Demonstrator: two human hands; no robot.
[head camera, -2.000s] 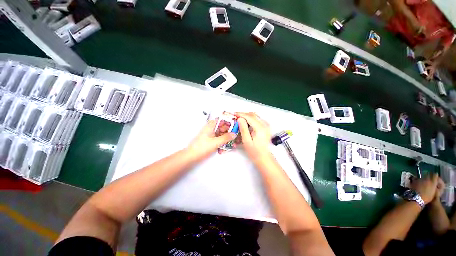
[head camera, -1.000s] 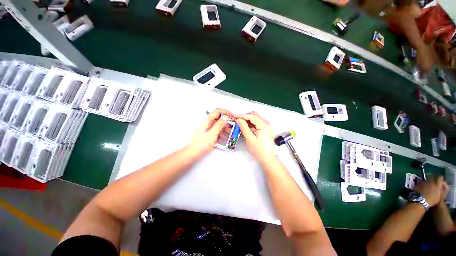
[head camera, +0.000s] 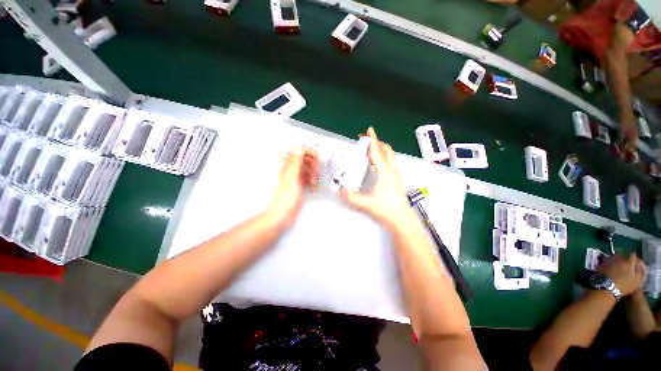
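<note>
My right hand (head camera: 380, 181) grips a small white unit (head camera: 353, 165) by its right side, fingers at the top and thumb below; motion blur hides its details. My left hand (head camera: 293, 177) is apart from the unit, to its left, blurred, with nothing visible in it. Both hands are over the white work mat (head camera: 319, 268). A hammer (head camera: 441, 243) with a black handle and yellow-green face lies at the mat's right edge, its head partly behind my right hand.
Cover stacks (head camera: 69, 170) stand left of the mat. A smaller frame pile (head camera: 525, 243) lies right of the hammer. The green conveyor belt (head camera: 210, 65) carries white-framed units beyond the mat. A neighbour's hands (head camera: 622, 275) are at the right; another person's arm reaches in at upper right.
My hands have moved apart. The unit, earlier held between both hands with its blue part showing, is now in my right hand, higher and further right. Belt units have shifted left.
</note>
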